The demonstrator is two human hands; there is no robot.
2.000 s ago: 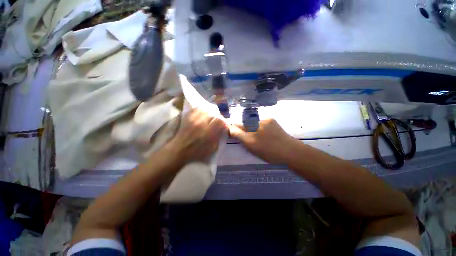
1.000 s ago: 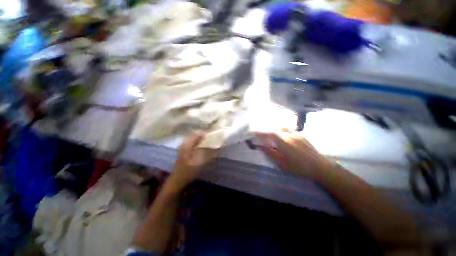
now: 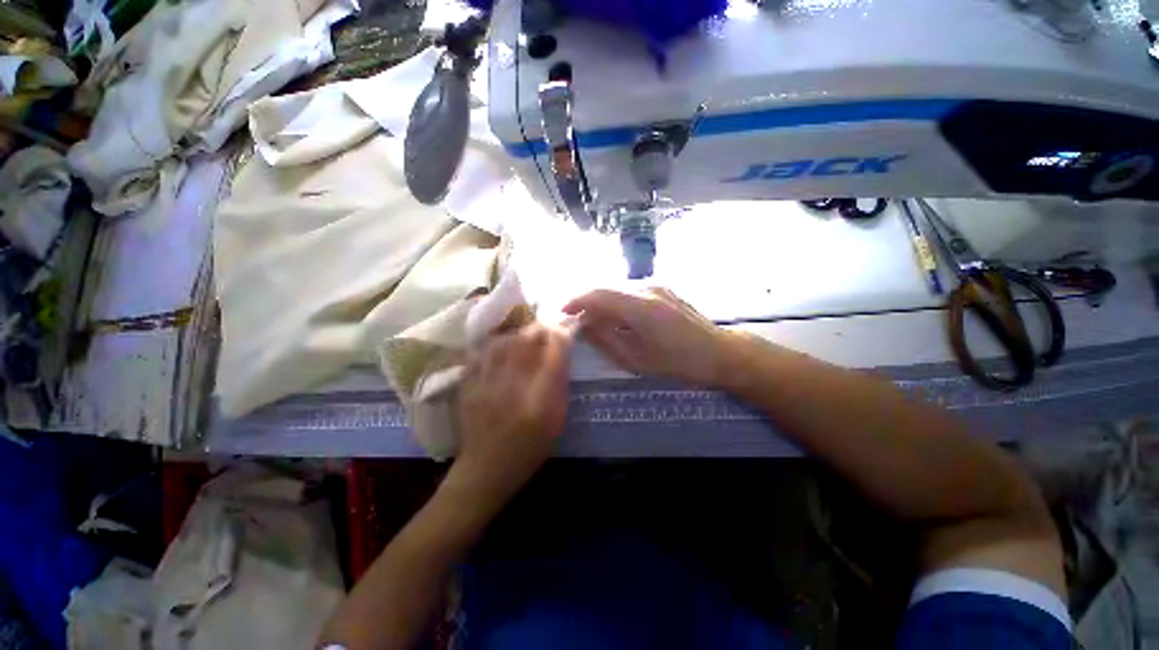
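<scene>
The cream garment piece [image 3: 337, 273] lies spread on the table left of the needle, its near part bunched. My left hand [image 3: 515, 387] grips the bunched cloth near the table's front edge. My right hand [image 3: 642, 333] is just right of it, fingertips pinching a cloth edge close to my left fingertips. Both hands are in front of the presser foot [image 3: 638, 244] of the sewing machine [image 3: 801, 127]. Bright light washes out the cloth near the needle.
Shears [image 3: 998, 318], a thin yellowish pen [image 3: 925, 260], small black-looped scissors [image 3: 849, 206] and a dark red tool [image 3: 1074, 279] lie right. A grey oval part [image 3: 437, 137] hangs left of the machine head. More cream cloth is heaped far left [image 3: 165, 95] and below the table [image 3: 248, 559].
The view swung left, then back to the machine. Compared with the oldest frame, my hands and the cloth edge are nearer the table's front edge, away from the presser foot.
</scene>
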